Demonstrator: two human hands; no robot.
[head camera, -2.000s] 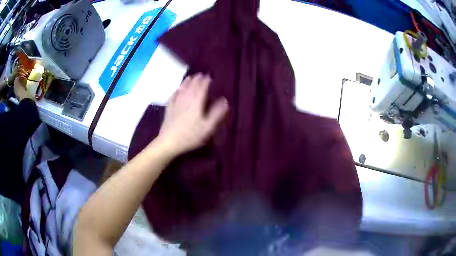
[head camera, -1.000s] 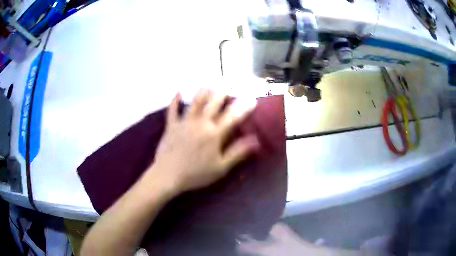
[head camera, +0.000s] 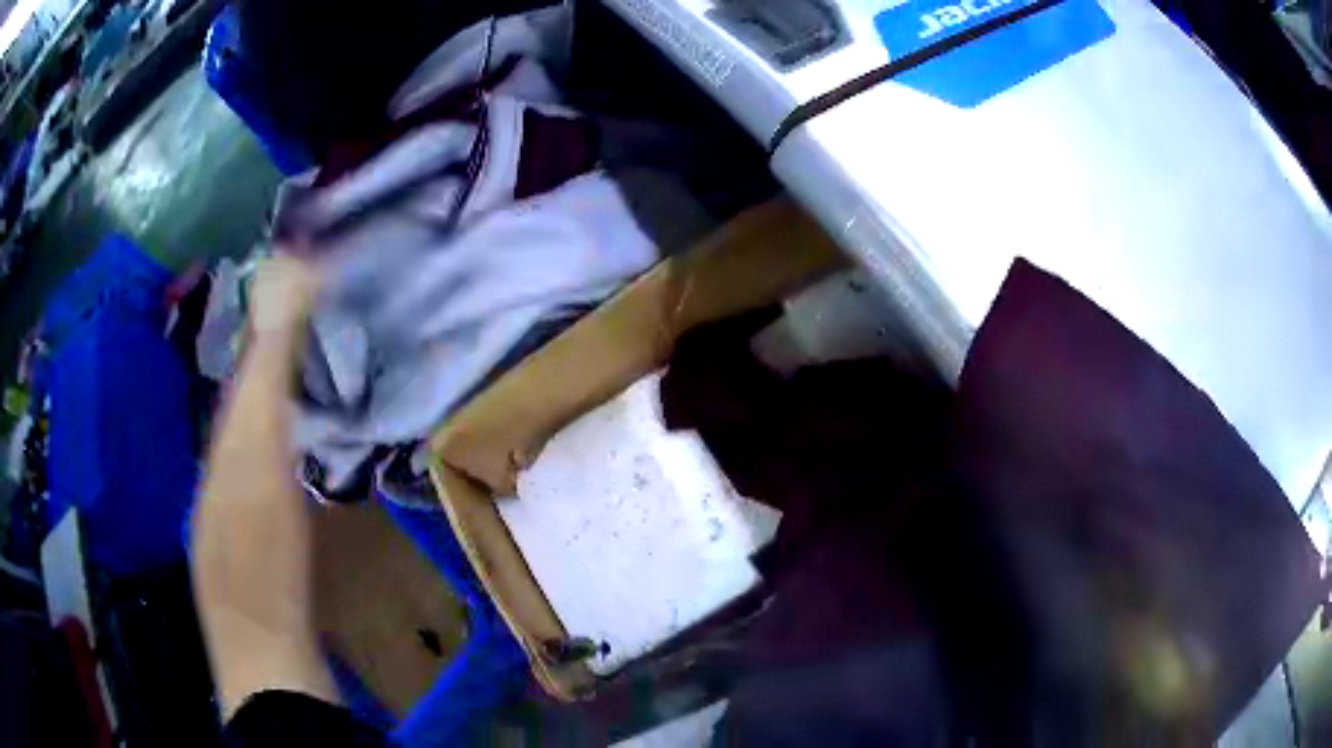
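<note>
My left hand (head camera: 285, 289) is blurred at the left side of a heap of pale grey-lilac garment pieces (head camera: 504, 263) with maroon parts. Its fingers touch or overlap the cloth, and I cannot tell whether they grip it. A maroon garment panel (head camera: 1088, 482) lies over the front edge of the white sewing table (head camera: 1154, 205) at the right and hangs down towards my lap. My right hand is not in view.
An open cardboard box (head camera: 563, 365) with a white inner surface stands below the table edge, beside the heap. Blue material (head camera: 117, 395) is at the far left. A blue JACK sticker (head camera: 1008, 59) is on the table.
The view has swung left and down, away from the machine head and scissors. My left hand has left the maroon panel and is at the grey heap. My right hand has gone out of view.
</note>
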